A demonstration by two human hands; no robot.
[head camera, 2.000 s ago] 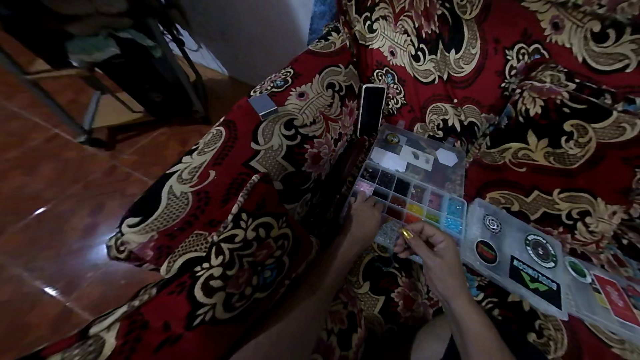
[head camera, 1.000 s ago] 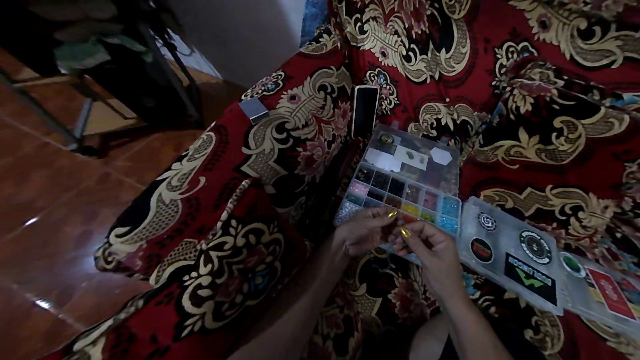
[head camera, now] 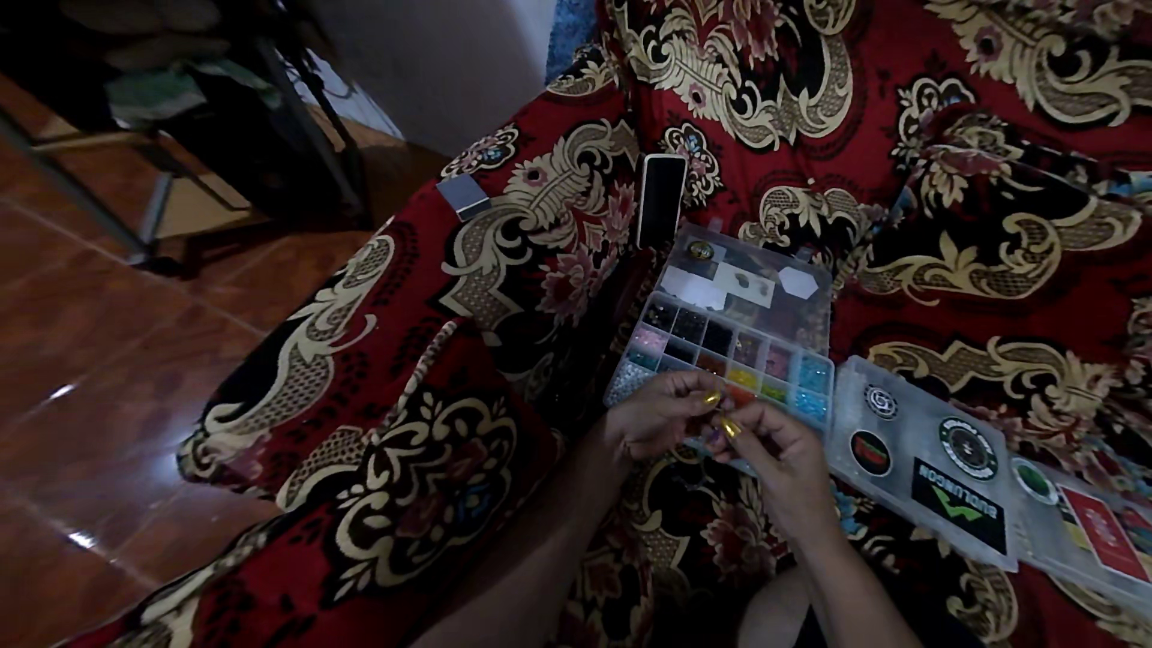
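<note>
A clear plastic compartment box (head camera: 693,328) lies open on the patterned couch cover, its cells filled with beads in black, pink, orange, yellow, green and blue. My left hand (head camera: 661,414) is over the box's near edge with thumb and fingertips pinched together. Close beside it, almost fingertip to fingertip, my right hand (head camera: 769,450) is pinched too. Both thumbnails look gold. Whatever is between the fingers is too small and dark to make out. The raised lid (head camera: 783,310) has white paper pieces and a round sticker on it.
Right of the box lies a closed translucent case (head camera: 909,468) with stickers, and another case (head camera: 1080,540) beyond it. A smartphone (head camera: 661,200) rests behind the lid. A small grey box (head camera: 463,196) sits on the couch arm. A cushion (head camera: 432,477) is at my left.
My left hand was at the pink bead cells on the box's left side two seconds ago. It has moved right and now meets my right hand, which has stayed about where it was.
</note>
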